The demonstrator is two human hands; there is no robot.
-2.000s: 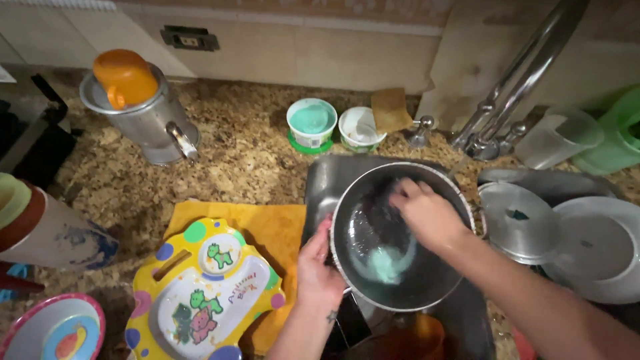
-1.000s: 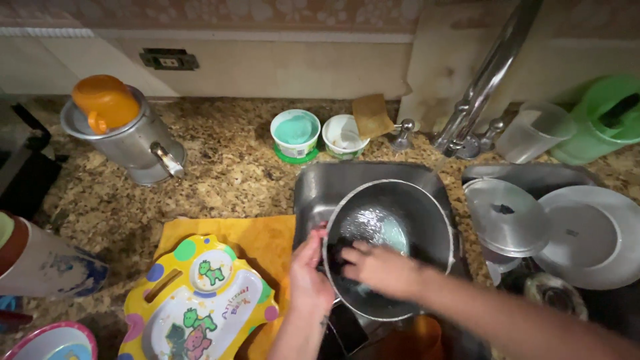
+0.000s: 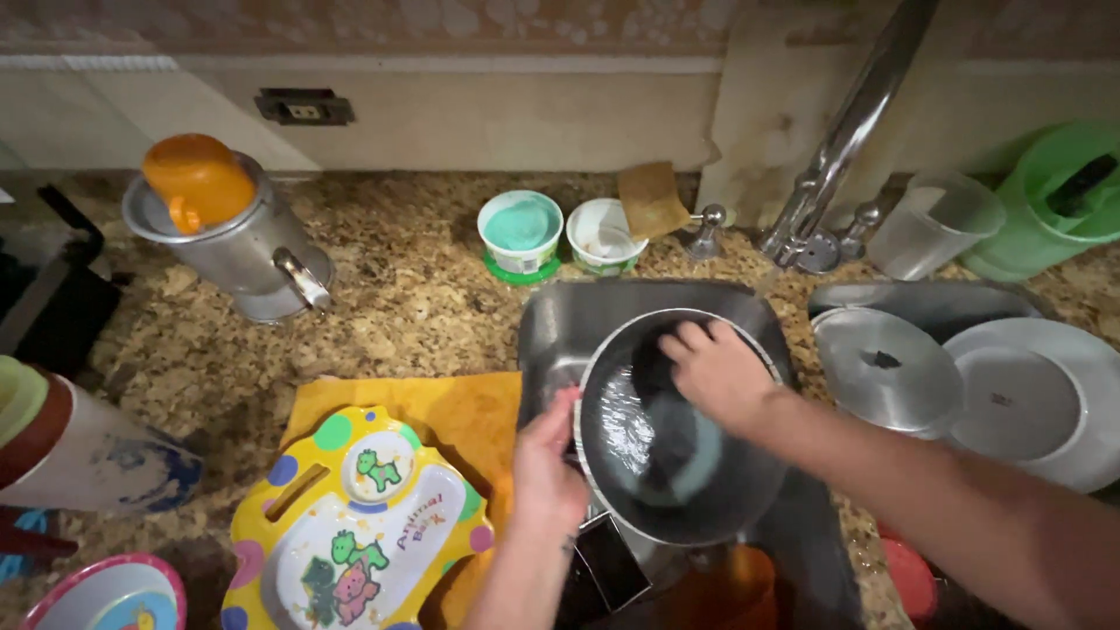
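A dark round cooking pot (image 3: pixel 665 472) with a pale rim is tilted over the left sink basin (image 3: pixel 560 315), its wet inside facing me. My left hand (image 3: pixel 551 464) grips the pot's left rim. Inside the pot, near its upper right wall, my right hand (image 3: pixel 713 372) presses with bent fingers; whatever lies under the fingers is hidden. A pale soapy smear shows on the pot's bottom. Behind the sink stand a tub of turquoise paste (image 3: pixel 518 229) on a green lid and a white tub (image 3: pixel 604 236) with a brown pad (image 3: pixel 652 199) leaning on it.
A yellow child's plate (image 3: pixel 359 534) lies on an orange cloth (image 3: pixel 490 402) at the left. Behind it stands a metal pitcher (image 3: pixel 254 254) holding an orange cup (image 3: pixel 197 179). The faucet (image 3: pixel 840 149) rises behind the sink. A metal lid (image 3: pixel 884 376) and white plate (image 3: pixel 1050 402) sit at the right.
My right hand has moved from the lower left part of the pot's inside to its upper right wall since one second ago. My left hand keeps hold of the rim.
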